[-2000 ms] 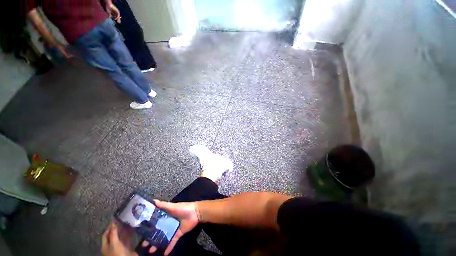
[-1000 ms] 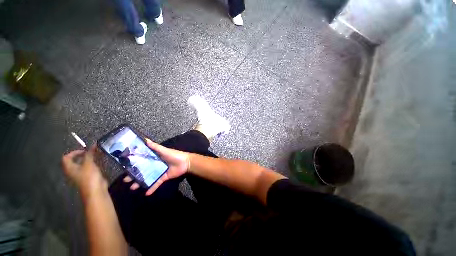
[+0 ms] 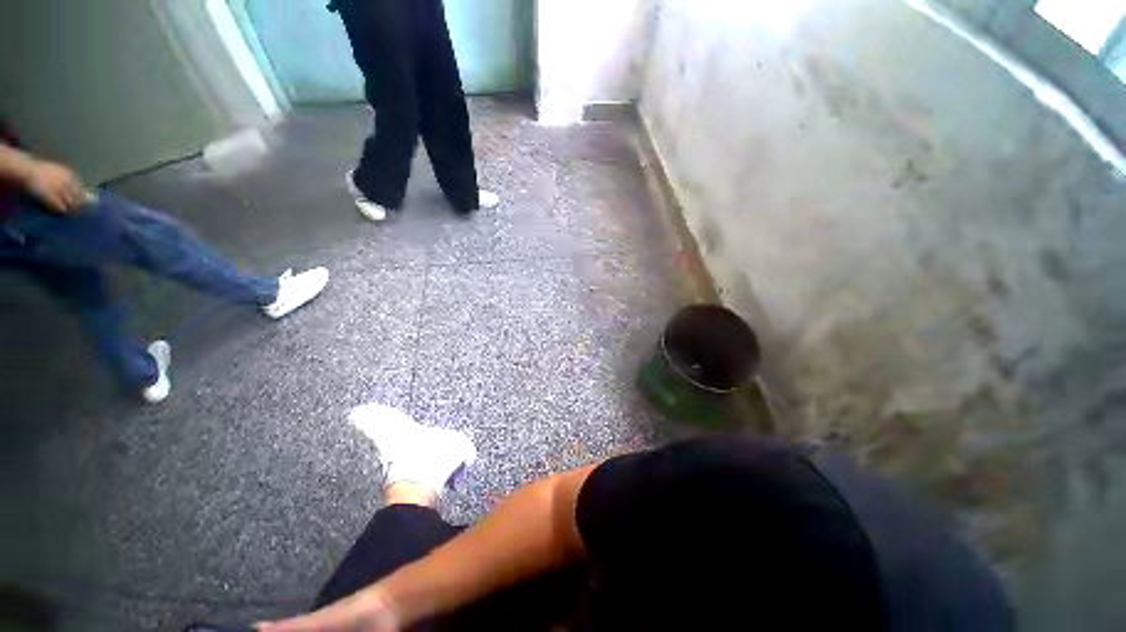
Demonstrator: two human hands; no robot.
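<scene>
My right hand [image 3: 336,614] is at the bottom edge, left of the middle, and is partly cut off by the edge. A thin dark strip of the smartphone [image 3: 220,627] shows at its fingertips. The rest of the phone and its screen are out of the picture. My right forearm reaches in from a black sleeve, over my black trousers [image 3: 393,543]. My left hand is out of view, and no cigarette shows.
A green bucket [image 3: 682,398] with a dark round opening stands by the stained wall [image 3: 864,235] at right. A person in jeans [image 3: 185,253] is at left. Another person in black trousers [image 3: 414,99] stands near a pale green door [image 3: 296,49]. My white shoe [image 3: 414,447] is on the speckled floor.
The view has tilted up and right. The phone has dropped to the bottom edge, and my left hand with the cigarette has left the picture. Both people show more fully.
</scene>
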